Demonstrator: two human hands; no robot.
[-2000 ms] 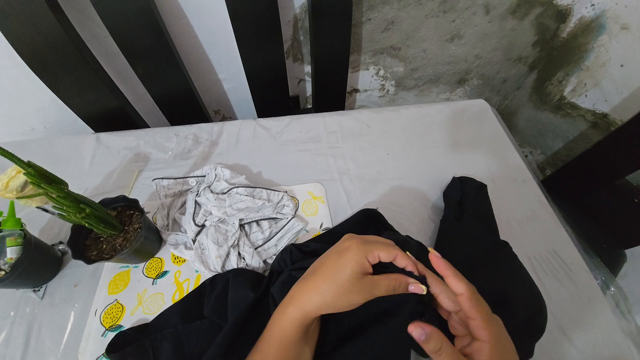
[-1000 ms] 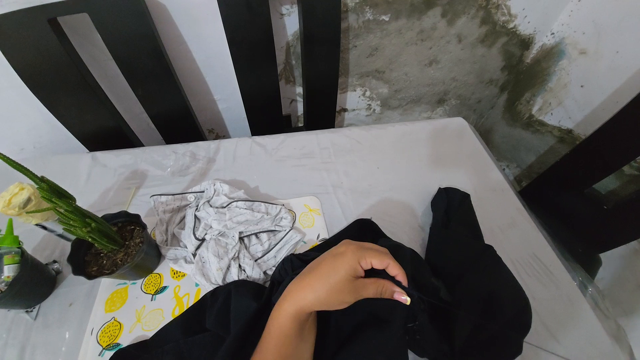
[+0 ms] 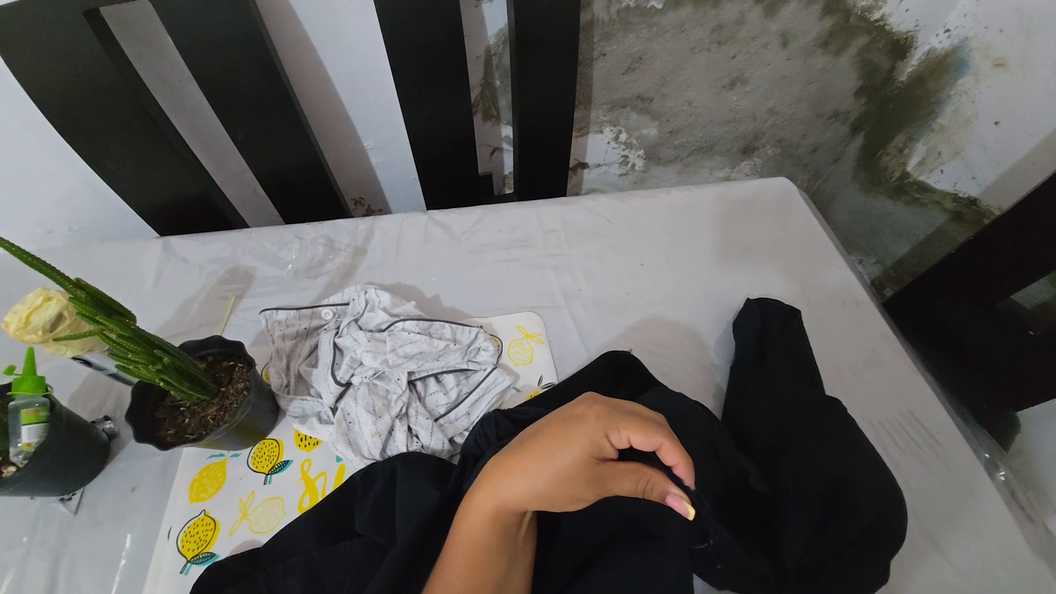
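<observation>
A black cloth garment [image 3: 808, 462] lies bunched across the near part of the table, partly over a white placemat printed with lemons [image 3: 521, 351]. My left hand [image 3: 577, 462] rests over the garment, pinching a fold of the black fabric between thumb and fingers. Just beyond the garment, a crumpled light grey patterned garment with dark piping and a button [image 3: 388, 371] lies on the placemat. My right hand is out of view.
Potted cactus [image 3: 239, 412] with a pale yellow flower stands left; beside it, another dark pot [image 3: 62, 462] holds a small green-capped bottle [image 3: 30, 412]. Black slatted chairs [image 3: 544, 99] stand behind the plastic-covered table [image 3: 660, 239], another dark chair [image 3: 973, 305] at right.
My right hand, beside the left at the black garment two seconds ago, has left the view. My left hand remains pinching the black fabric.
</observation>
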